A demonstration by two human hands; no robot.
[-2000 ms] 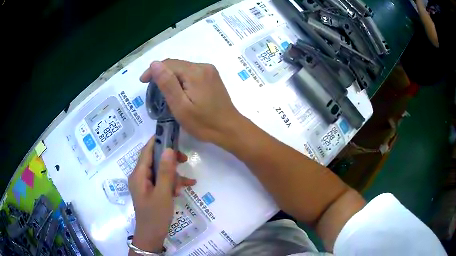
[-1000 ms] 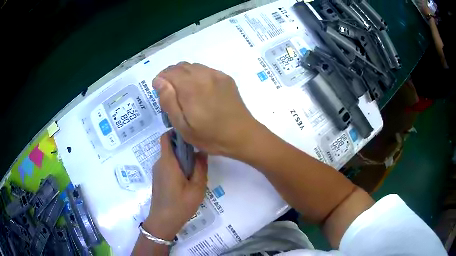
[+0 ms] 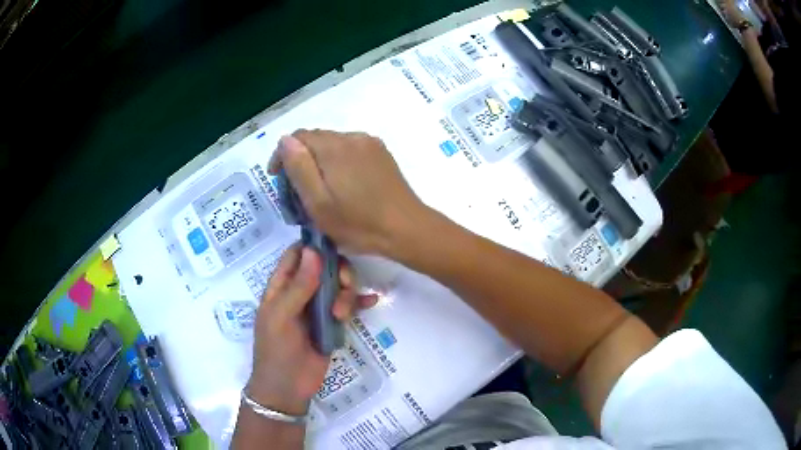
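A grey handheld fan (image 3: 326,299) is held over the printed sheet (image 3: 422,176), slightly left of the middle. My left hand (image 3: 294,325) grips its handle from below, thumb on top and fingers around the far side. My right hand (image 3: 347,185) is closed over the round head end and hides most of it. The handle looks full and grey; no battery is visible. Whether the handle seam is fully closed cannot be told.
Grey handle shells (image 3: 571,167) lie piled at the upper right. More shells (image 3: 114,387) lie on a coloured sheet (image 3: 83,294) at the lower left. A dark green conveyor belt (image 3: 176,79) runs beyond the table. Another person's arm (image 3: 757,53) shows at the upper right.
The handle has turned in my left hand and more of its side shows now. My right hand stays over the head end. The camera view has shifted slightly.
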